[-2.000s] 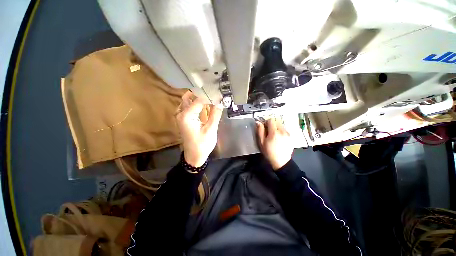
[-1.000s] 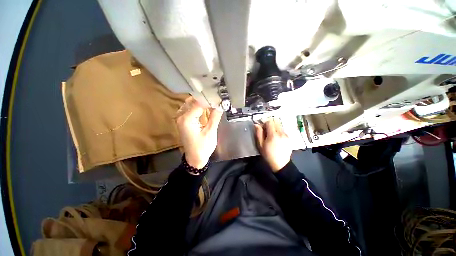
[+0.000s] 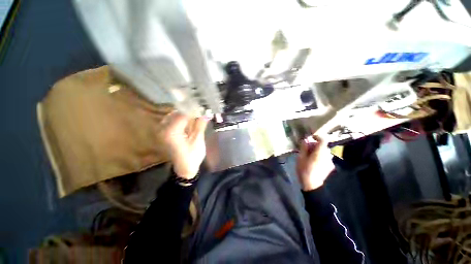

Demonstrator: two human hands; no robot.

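My left hand (image 3: 186,139) is at the needle area of the white sewing machine (image 3: 330,46), its fingertips close together beside the presser foot (image 3: 218,118). Any thread between them is too fine and blurred to see. My right hand (image 3: 315,161) is at the front edge of the machine bed, right of the shiny metal plate (image 3: 235,147), with thumb and fingertips near each other. Blur hides whether it holds anything. A tan bag panel (image 3: 103,131) with a small pale label lies left of my left hand.
Tan bags (image 3: 77,252) lie at the lower left, and looped tan straps (image 3: 439,224) at the lower right. More tan straps (image 3: 434,93) show behind the machine's right end. A black lever or knob assembly (image 3: 238,90) stands beside the needle area.
My right hand has left the needle plate and moved right along the bed. My left hand has stayed at the needle area. The view has shifted and blurred.
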